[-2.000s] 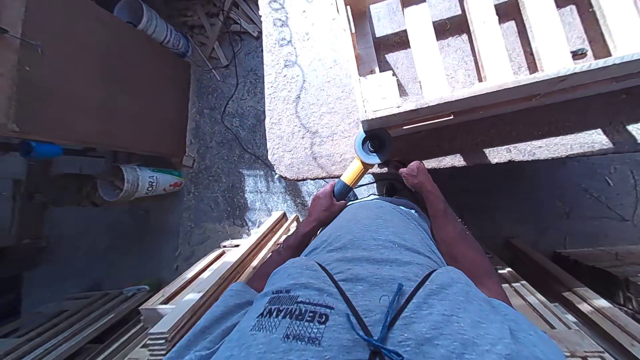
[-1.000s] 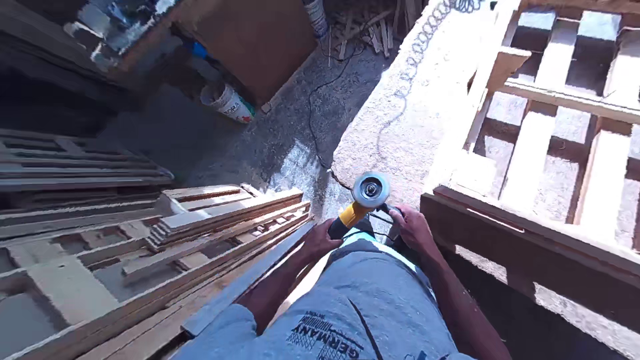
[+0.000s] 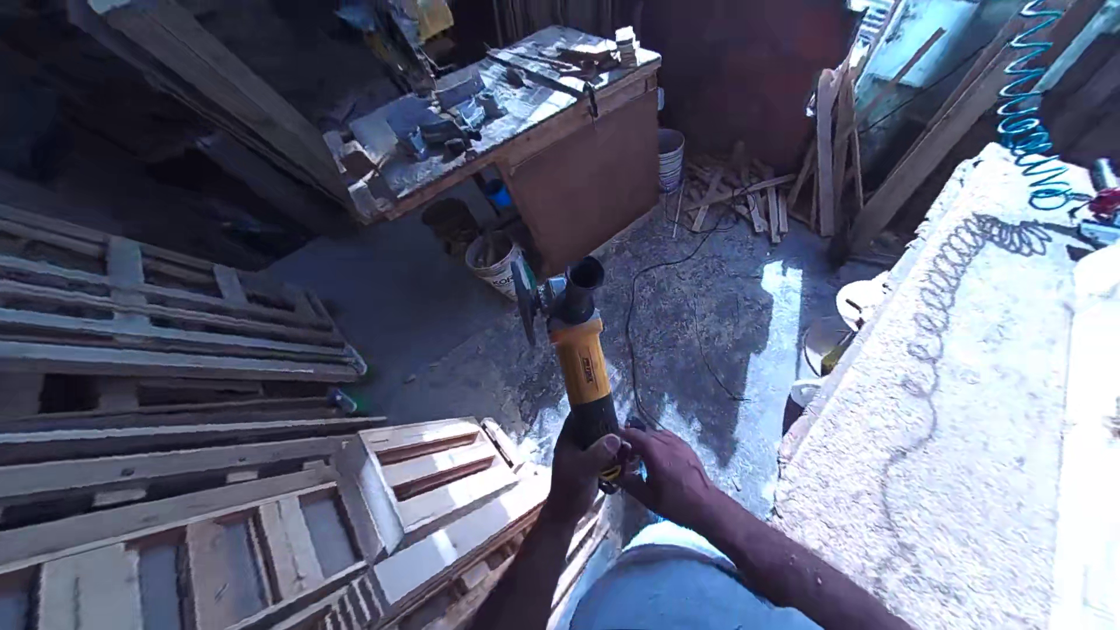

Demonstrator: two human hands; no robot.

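Observation:
A yellow and black angle grinder (image 3: 584, 363) points away from me in the middle of the view, with its disc (image 3: 525, 296) turned to the left. My left hand (image 3: 577, 468) is wrapped around its black rear grip, thumb on top. Against the tail end of the tool, near a small dark piece that may be a plug or connector, my right hand (image 3: 669, 468) has its fingers bent; what they hold is not clear. A dark cord (image 3: 632, 324) runs over the concrete floor beyond the hands.
Wooden pallets (image 3: 262, 525) are stacked at left and lower left. A cluttered workbench (image 3: 525, 122) stands ahead, with a bucket (image 3: 494, 262) near it and scrap wood (image 3: 744, 197) beyond. At right is a pale slab-like surface (image 3: 962, 394) with a coiled hose (image 3: 936, 297).
The view has swung left, from the slatted wooden frame towards the workbench. The grinder now points away with its disc to the left, and my right hand has come to its rear end.

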